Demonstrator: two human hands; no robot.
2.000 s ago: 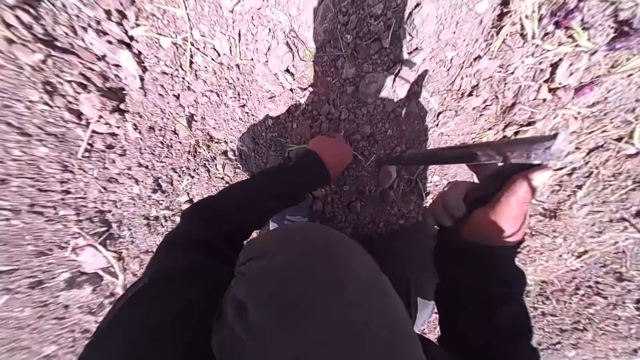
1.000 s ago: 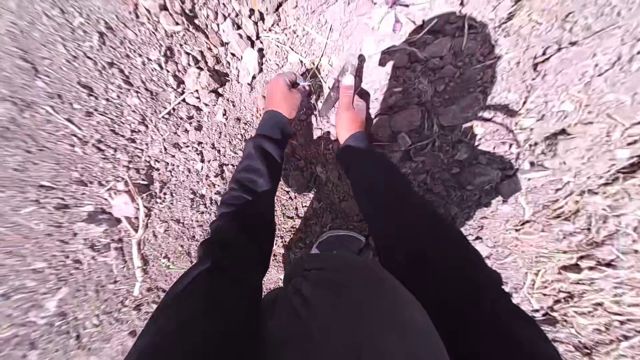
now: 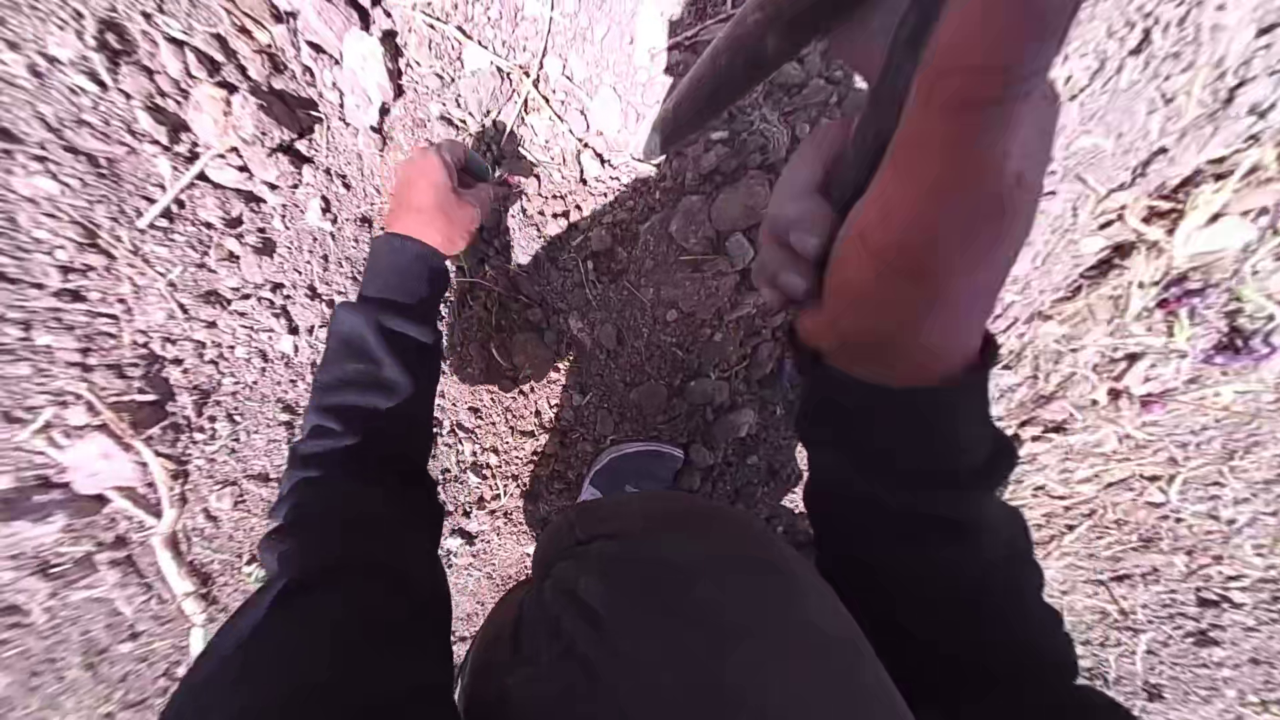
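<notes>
My left hand (image 3: pixel 435 200) is low over the soil at the upper left of centre, its fingers curled at a small dark hollow; what they pinch, if anything, is too small to tell. A thin stem stands in the soil just above it. My right hand (image 3: pixel 915 230) is raised near the camera at the upper right, closed around the dark handle of a hand tool (image 3: pixel 740 65). The tool's long, narrow, blunt-ended part slants down to the left over the ground. Its upper end is cut off by the frame's top edge.
Loose, stony brown soil (image 3: pixel 650 320) lies between my arms, partly in shadow. My shoe (image 3: pixel 635 470) shows beyond my knee. A pale forked stick (image 3: pixel 165 520) lies at the lower left. Dry straw (image 3: pixel 1160 420) covers the ground at right, with a purple and green plant bit (image 3: pixel 1230 325).
My right hand has risen from the ground beside my left hand toward the camera, with the tool in it. My left hand has stayed low at the soil.
</notes>
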